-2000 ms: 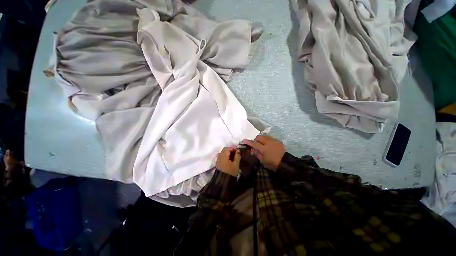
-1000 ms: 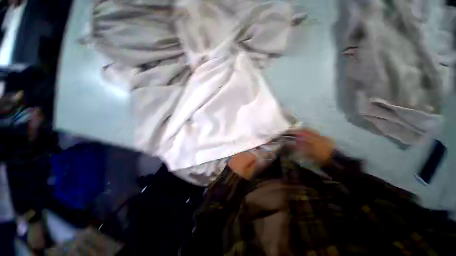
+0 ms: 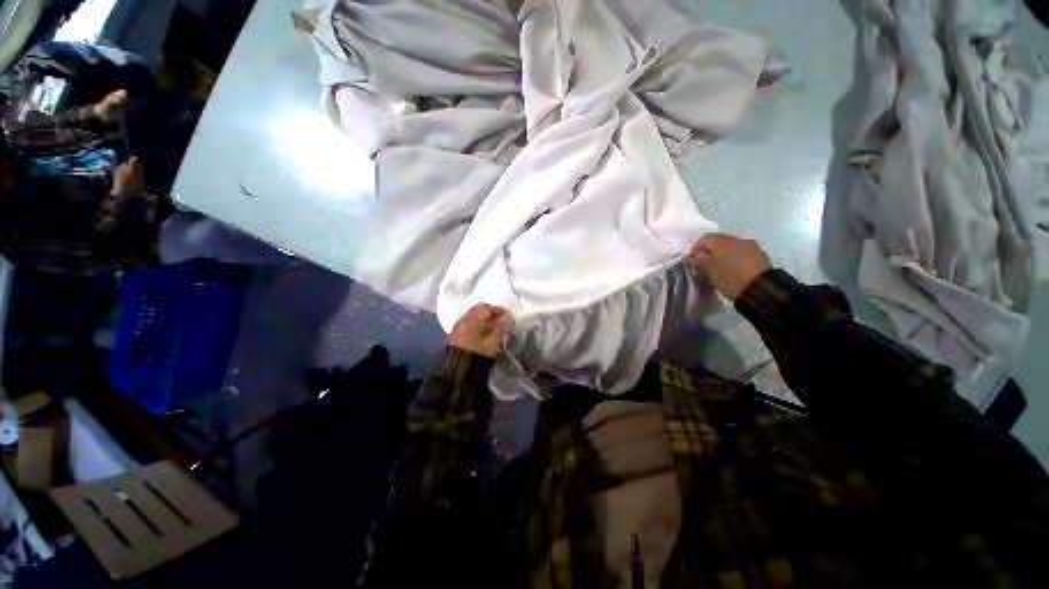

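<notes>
A cream-white garment [image 3: 575,213] lies over the table's near edge, its upper part on the left pile. My left hand [image 3: 481,330] grips its lower edge at the left. My right hand [image 3: 730,265] grips the same edge at the right. The edge is stretched between both hands, and a gathered part hangs below it over the table edge. The fingertips are partly hidden by fabric. I cannot tell whether a tool is in either hand.
The left garment pile [image 3: 437,52] and right garment pile [image 3: 949,173] lie on the pale table [image 3: 794,150]. A dark phone [image 3: 1005,405] is partly behind my right sleeve. A blue crate [image 3: 173,334] stands below left. Another person's hands [image 3: 124,178] show at the far left.
My hands have moved apart from near each other and now stretch the garment's lower edge. The view has shifted left, showing the blue crate and another person's hands.
</notes>
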